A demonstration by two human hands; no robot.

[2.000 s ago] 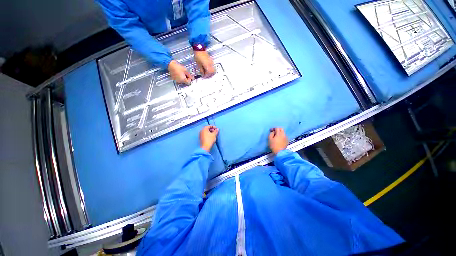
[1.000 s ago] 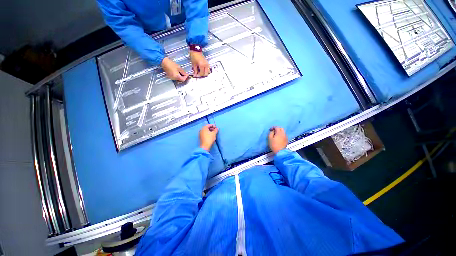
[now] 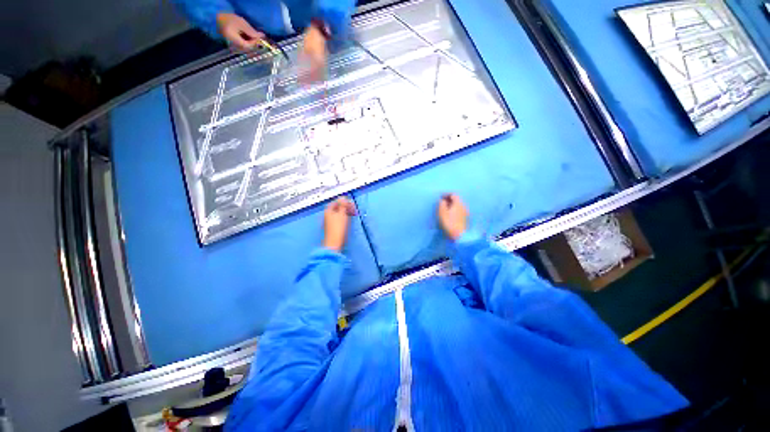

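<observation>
A silver back panel [image 3: 279,126] with a dark rim lies on the blue padded carrier boards [image 3: 405,190]. My left hand [image 3: 338,224] is over the board seam, its curled fingertips close to the panel's near edge; whether they touch it is unclear. My right hand [image 3: 452,217] is over the blue board, short of the panel, fingers curled. Both hands are small and slightly blurred, and I cannot tell whether they hold anything. A small dark connector [image 3: 337,121] with a thin red wire sits near the panel's centre.
A coworker in blue [image 3: 325,12] stands across the line, one hand blurred, the other at a thin yellowish item. Another panel [image 3: 696,63] lies at the right. The edge rail [image 3: 540,234] runs before me. A carton of white scraps [image 3: 601,246] stands below it. Rollers [image 3: 83,261] show left.
Both my hands have moved forward toward the panel, and a little left. The coworker's hands have left the panel's centre and moved back, uncovering the dark connector and red wire.
</observation>
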